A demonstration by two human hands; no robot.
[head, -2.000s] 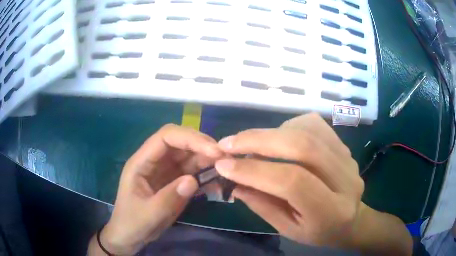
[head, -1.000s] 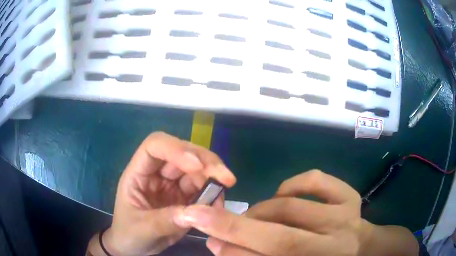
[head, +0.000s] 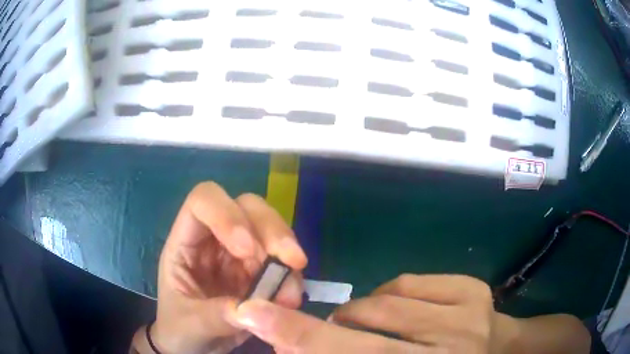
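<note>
A small black module with a silver-white face [head: 269, 280] is held between the thumb and fingers of my left hand [head: 224, 269], tilted, pale face up. My right hand [head: 407, 318] lies just right of it. Its extended finger or thumb reaches to the module's lower end, and a thin dark item shows partly under its fingers; what it is I cannot tell. A white tape strip [head: 327, 292] lies on the green mat between my hands.
A large white foam tray [head: 276, 143] with dumbbell-shaped slots and a red-bordered label [head: 524, 173] spans the back. Another foam tray [head: 76, 104] overlaps its left side. A slim silvery item [head: 602, 142] and a red-and-black wire [head: 546, 252] lie right.
My hands have moved lower and partly apart from their joined position. The module has turned so its pale face shows more. The white strip is more exposed. The view has shifted slightly.
</note>
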